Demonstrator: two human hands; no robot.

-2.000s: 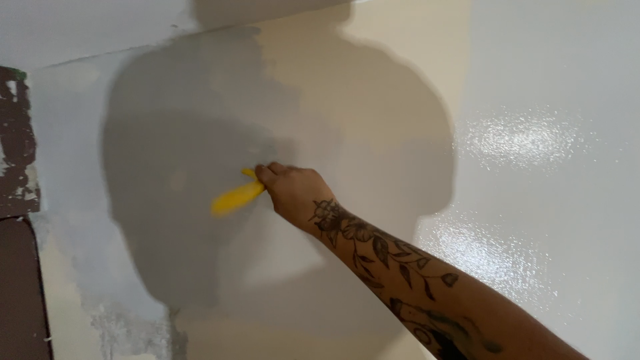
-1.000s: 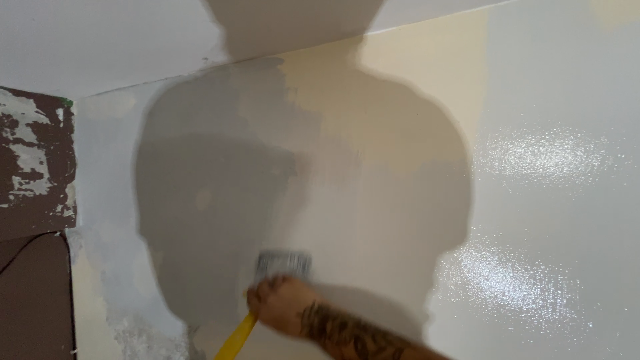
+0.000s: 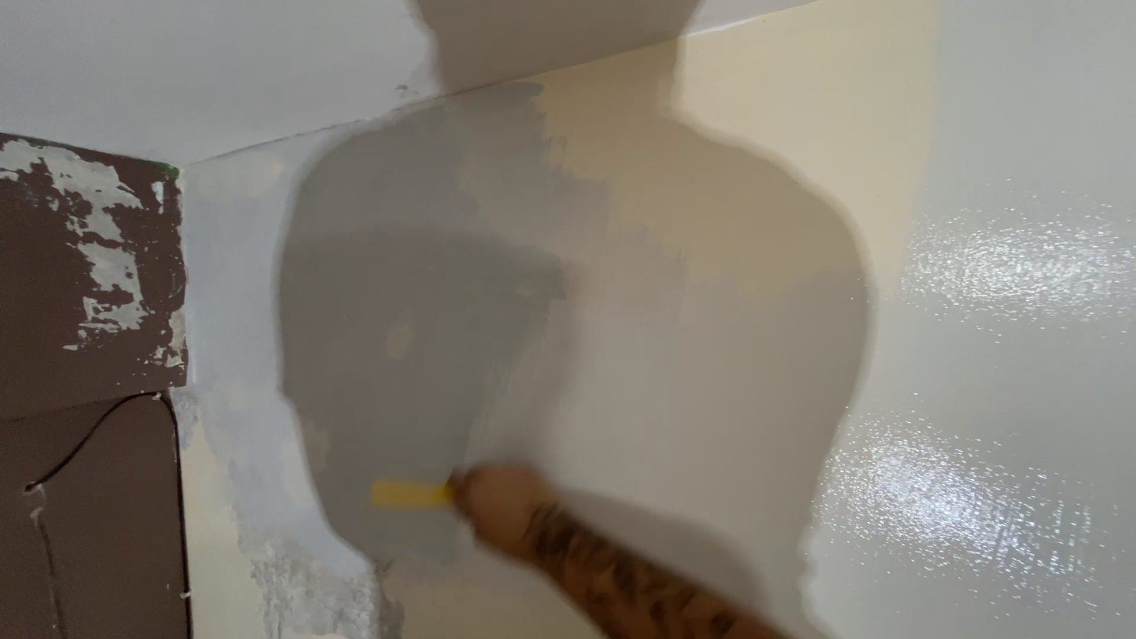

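My right hand [image 3: 506, 508] comes in from the lower right on a tattooed forearm, closed round a yellow-handled paintbrush [image 3: 410, 493]. The handle sticks out to the left, blurred. The brush head is hidden by the hand. Behind it is the wall [image 3: 657, 373], with grey, whitish and cream paint areas that meet in ragged edges. A large shadow of a head and shoulders covers the middle of the wall. My left hand is out of the frame.
A pale ceiling [image 3: 213, 62] slopes across the top. At left stands a brown surface [image 3: 62, 311] with flaked paint, and below it a brown panel with a dark cable [image 3: 84, 439]. Glossy paint [image 3: 1003, 275] shines at right. Rough grey plaster [image 3: 311, 586] shows low down.
One second ago the brush head pointed up above my right hand and the handle down-left; now the handle points left and the head is hidden. Two seconds ago the hand was higher on the wall.
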